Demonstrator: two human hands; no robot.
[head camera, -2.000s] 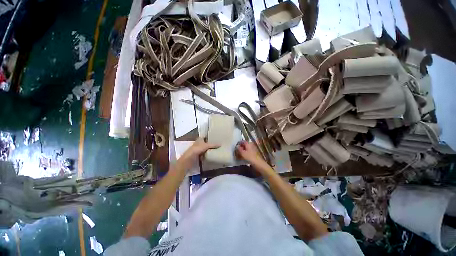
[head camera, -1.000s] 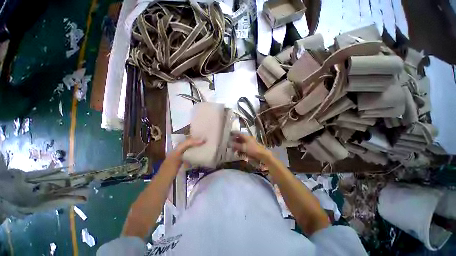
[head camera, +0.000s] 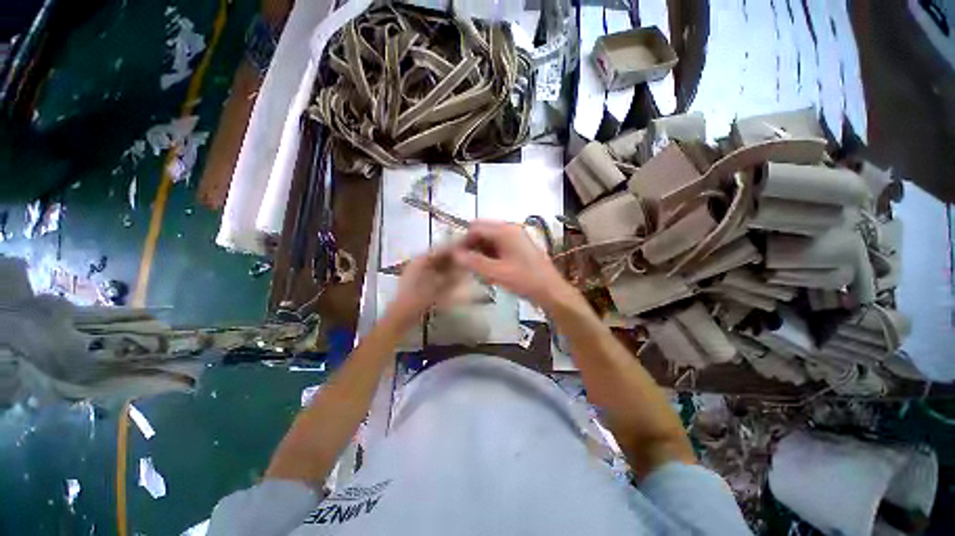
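A blurred stack of beige panels (head camera: 461, 320) lies at the table's near edge, below my hands. My left hand (head camera: 427, 281) and my right hand (head camera: 505, 254) are close together above its far end, both blurred. A thin strip (head camera: 438, 213) runs from near my fingers toward the far left. I cannot tell which hand holds it, and my fingertips are partly hidden. White sheets (head camera: 506, 188) lie under and beyond my hands.
A tangled pile of strips (head camera: 424, 89) is at the far left. A heap of tied bundles (head camera: 812, 251) fills the right. A small open box (head camera: 635, 57) is beyond it. A white roll (head camera: 281, 136) lies along the left edge. A white bin (head camera: 838, 484) stands at lower right.
The panel stack, earlier held up and turned between my hands, is now low at the near edge. My hands have moved together and away from my body, above its far end.
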